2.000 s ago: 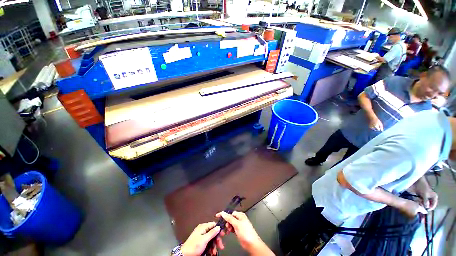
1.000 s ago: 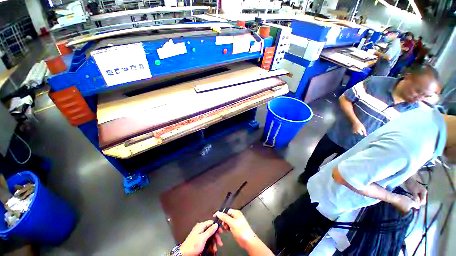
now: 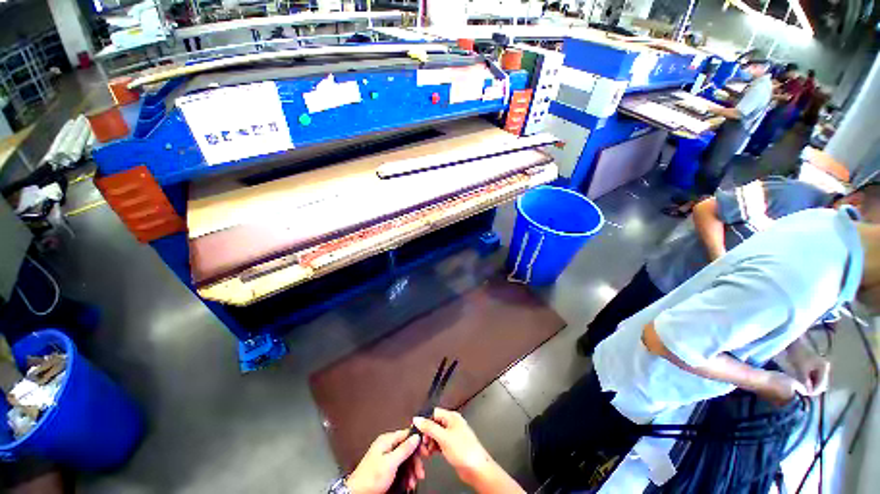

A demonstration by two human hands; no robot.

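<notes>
A few narrow black strips [image 3: 440, 384] stick up from my hands at the bottom centre, their free ends slightly apart. My left hand [image 3: 381, 463] is closed around their lower part. My right hand [image 3: 452, 440] pinches them just above, close beside my left hand. The lower ends of the strips are mostly hidden by my fingers and the frame's edge.
A blue press [image 3: 357, 121] stands ahead, with a reddish-brown floor mat [image 3: 434, 352] before it. A blue bin [image 3: 558, 227] is at its right; a filled blue bin [image 3: 82, 410] is at left. Two co-workers stand close right by a black strip pile [image 3: 743, 449].
The view has shifted slightly. The strips in my hands have changed angle, and their tips sit closer together than a second ago. The farther co-worker has bent down behind the nearer one.
</notes>
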